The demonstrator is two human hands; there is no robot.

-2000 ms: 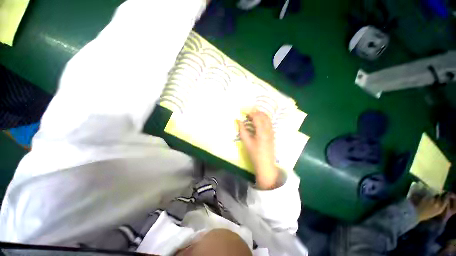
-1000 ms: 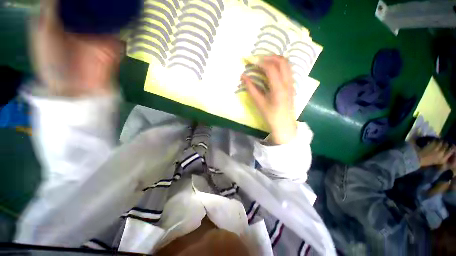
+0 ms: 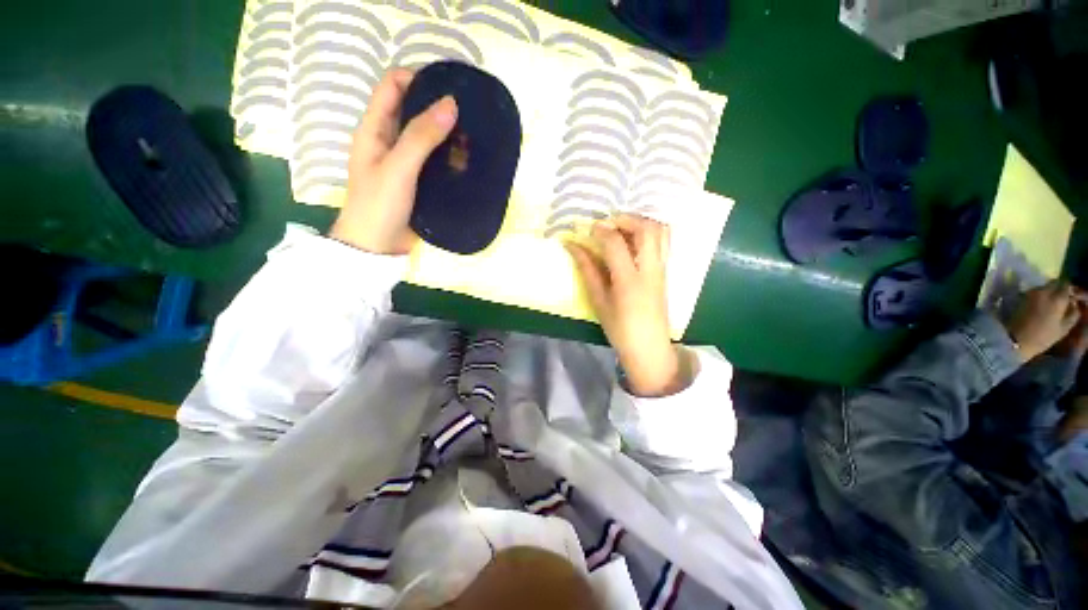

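My left hand (image 3: 391, 167) holds a navy oval piece (image 3: 477, 167) with a small gold mark, its thumb on top, above the sticker sheets. The sticker sheets (image 3: 477, 280) are yellow and whitish, overlapping, with columns of grey arcs. My right hand (image 3: 630, 280) rests on the sheets with bent fingertips at the lower end of a column of arcs. Whether its fingers pinch a sticker is too small to tell. A thicker ridged navy oval stack (image 3: 164, 167) lies left of the sheets.
Loose navy pieces (image 3: 847, 221) lie at the right and a dark piece (image 3: 674, 22) at the far edge. A grey metal bracket (image 3: 931, 17) is at the far right. A blue stool (image 3: 102, 324) stands at the left. Another person's denim sleeve (image 3: 943, 393) and hands are at the right, near a yellow sheet (image 3: 1028, 215).
My left hand has come from the far side with the navy oval and now holds it over the sheets. My right hand has shifted slightly toward me on the sheets. The ridged stack now shows.
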